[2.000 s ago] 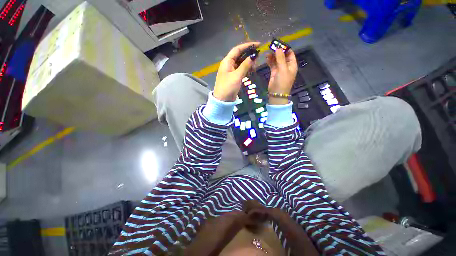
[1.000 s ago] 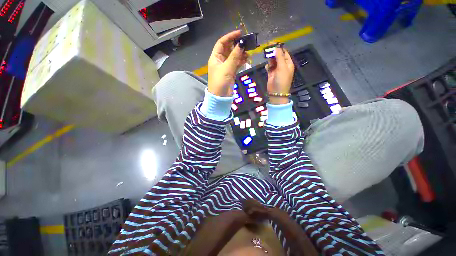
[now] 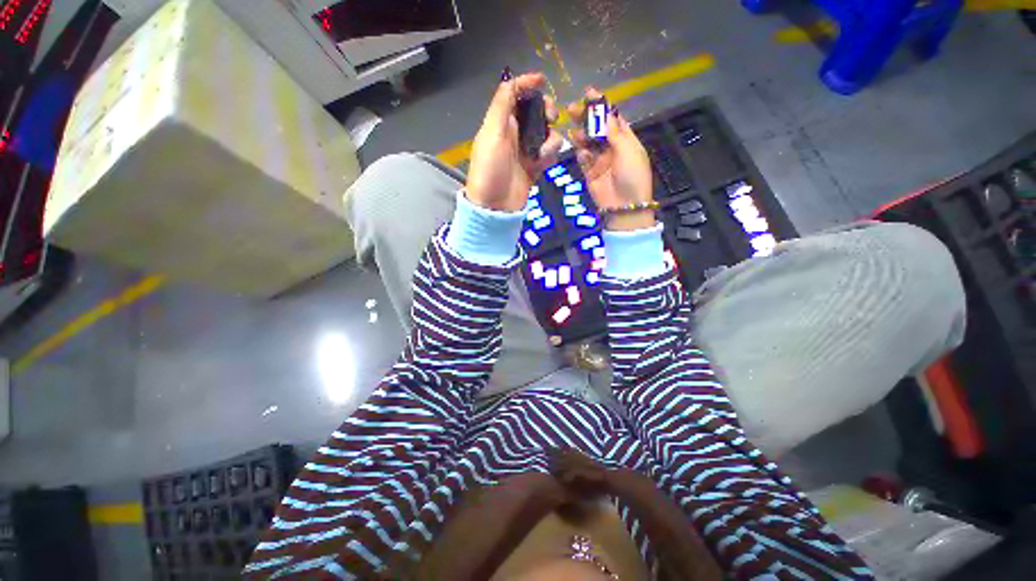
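Note:
My left hand (image 3: 500,148) is raised over the far edge of the tray and holds a black unlit device (image 3: 531,123) upright between thumb and fingers. My right hand (image 3: 618,165), with a beaded bracelet at the wrist, holds a black device with a lit white screen (image 3: 596,120). The two hands are close together but apart. Below them the black device tray (image 3: 727,145) lies between my knees. Several lit devices (image 3: 562,195) glow blue, white and red on its left part. More lit ones (image 3: 749,218) form a row at right, beside dark unlit devices (image 3: 690,219).
A large pale foam box (image 3: 205,159) stands at left. Black trays of devices lie at lower left (image 3: 216,499) and far right (image 3: 1005,216). A blue stool (image 3: 863,45) is at upper right. Racks with red lights (image 3: 381,23) stand at upper left.
The left-hand device has turned from level to upright. My right hand has moved a little left, and its device has turned upright. Many screens in the tray have changed colour.

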